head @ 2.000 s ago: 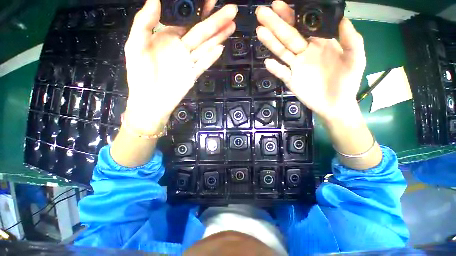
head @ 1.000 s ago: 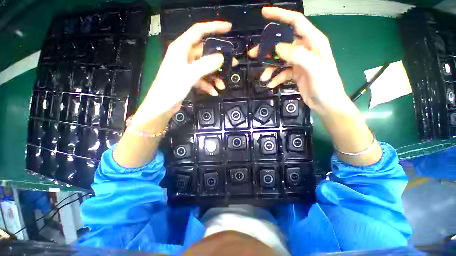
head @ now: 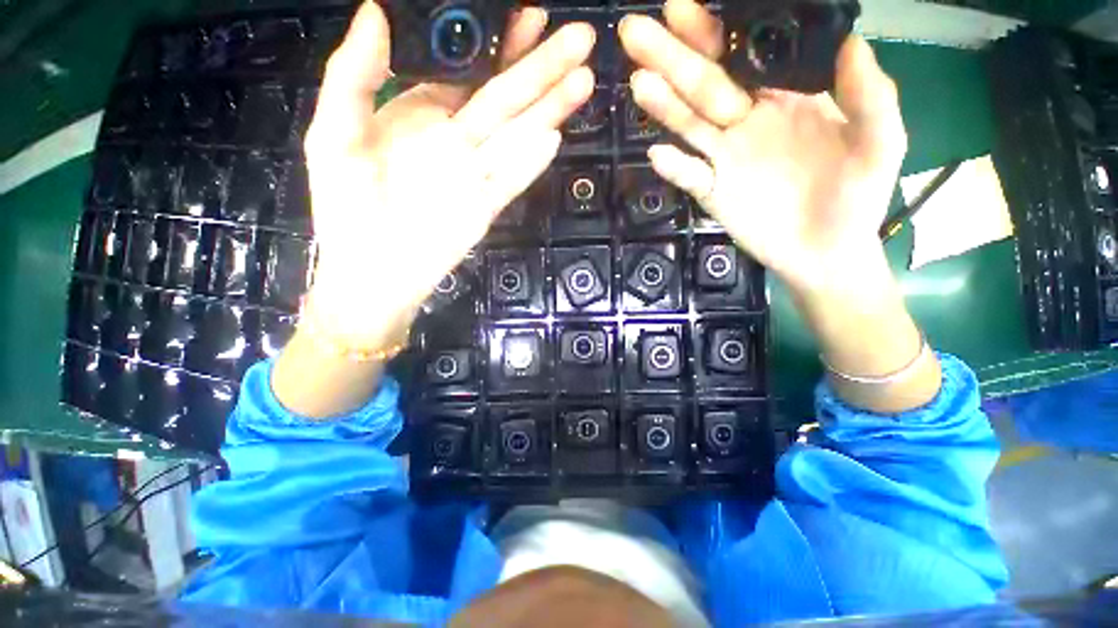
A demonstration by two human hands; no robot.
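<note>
My left hand (head: 423, 184), palm up, holds one watch unit (head: 449, 42) between thumb and fingers at the top edge of the picture. My right hand (head: 785, 172), also palm up, holds another watch unit (head: 785, 47) at the top edge. Both units show their dark backs with a round sensor ring, and their upper parts are cut off. The black component tray (head: 552, 482) lies below and between my hands. Its pockets hold several watch units (head: 584, 347) lying face down. My hands hide part of its upper rows.
A glossy black blister tray (head: 159, 264) lies on the left of the green bench (head: 846, 325). A stack of black trays (head: 1036, 184) stands at the right. A cream paper slip (head: 962, 221) with a dark pen (head: 922, 199) lies between the component tray and this stack.
From one second ago, both hands have turned from screen side to back side of the units, with palms now up. The units have moved outward and up to the picture's top edge.
</note>
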